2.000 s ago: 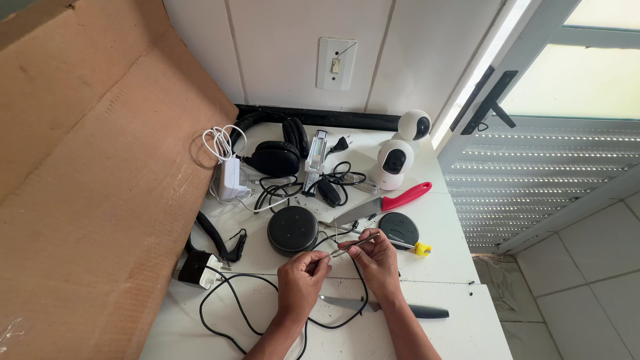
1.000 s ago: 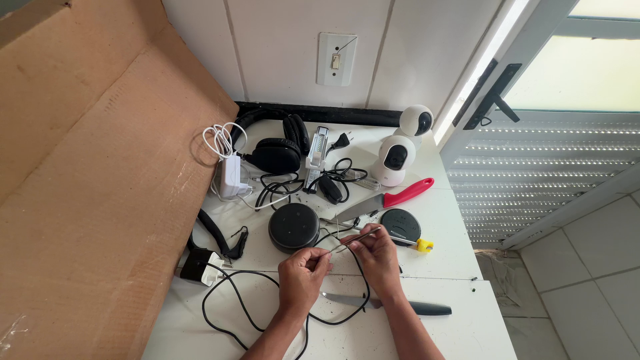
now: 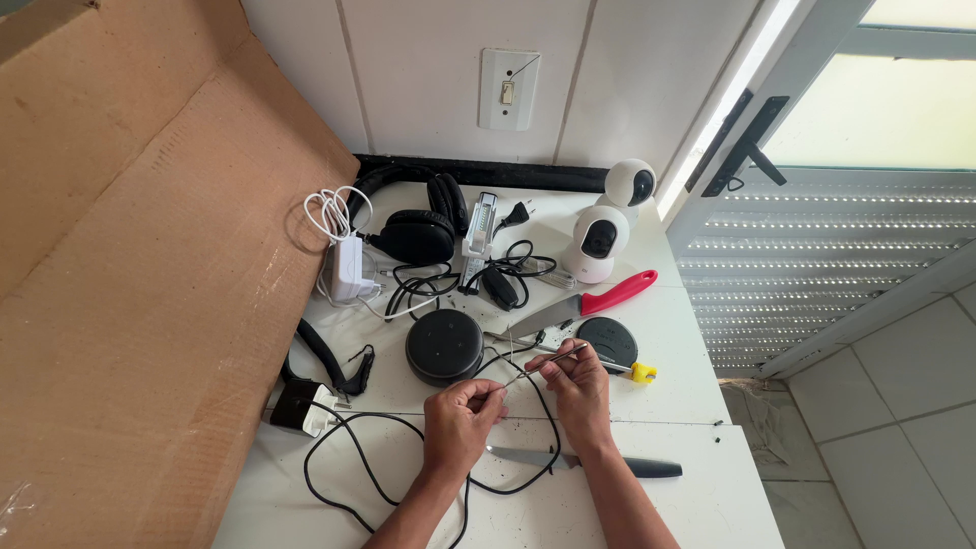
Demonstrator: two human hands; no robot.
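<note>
My left hand (image 3: 463, 415) pinches a thin strand, apparently the end of a wire (image 3: 513, 381), between thumb and fingertips. Facing it, my right hand (image 3: 578, 389) grips a slim metal tool (image 3: 560, 355), perhaps tweezers, whose tip meets the strand between the hands. Behind my left hand sits a round black smart speaker (image 3: 444, 345). A black cable (image 3: 358, 418) loops across the table under my hands from a black and white power adapter (image 3: 301, 409). Near my right hand are a round black disc (image 3: 608, 343) and a rod with a yellow end (image 3: 643, 373).
A red-handled knife (image 3: 621, 292) lies behind my hands; a black-handled knife (image 3: 652, 467) lies under my right forearm. Farther back are headphones (image 3: 418, 232), a white adapter (image 3: 348, 267), tangled cords and two white cameras (image 3: 598, 244). A large cardboard sheet (image 3: 152, 252) rises at the left.
</note>
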